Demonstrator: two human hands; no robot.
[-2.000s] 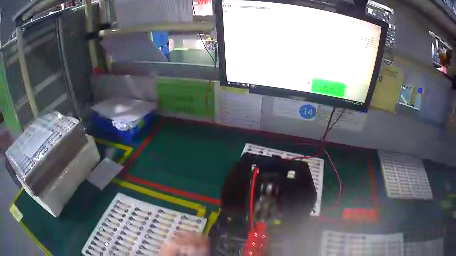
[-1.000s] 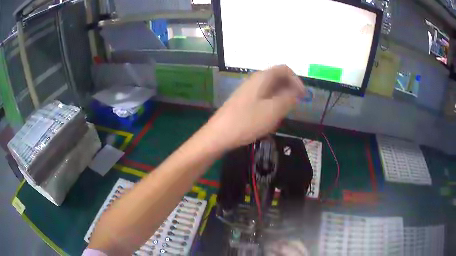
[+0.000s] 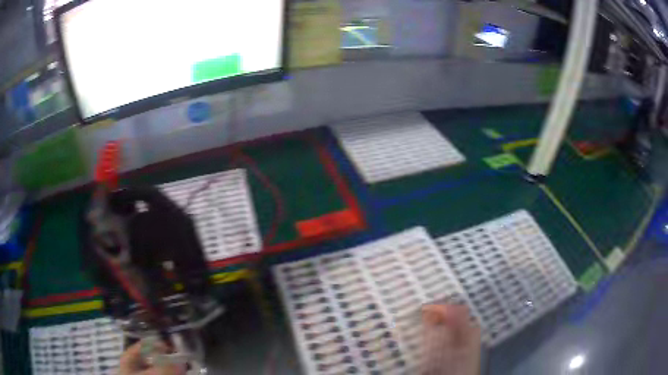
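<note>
The black test fixture (image 3: 157, 238) stands at the left, its red clamp handle (image 3: 108, 162) upright. My left hand (image 3: 152, 357) is at the fixture's front, cut off by the lower edge; whether it holds a part is unclear. My right hand (image 3: 448, 333) is blurred over a white parts tray (image 3: 432, 245) with columns of small flex circuits; its grip is unclear. A second parts tray (image 3: 524, 227) adjoins it on the right. Another tray (image 3: 69, 329) lies at the lower left, partly cut off.
A tray (image 3: 245, 194) lies behind the fixture, and another (image 3: 399, 143) farther back. The monitor (image 3: 176, 44) shows white with a green block. A red label (image 3: 328, 223) lies on the green mat. A pale post (image 3: 564, 95) stands at the back right. Thin wires run behind the fixture.
The view has swung right. My left arm, raised across the fixture a second ago, is now low at its front. My right hand has moved from the fixture to the right tray. The red handle now stands up.
</note>
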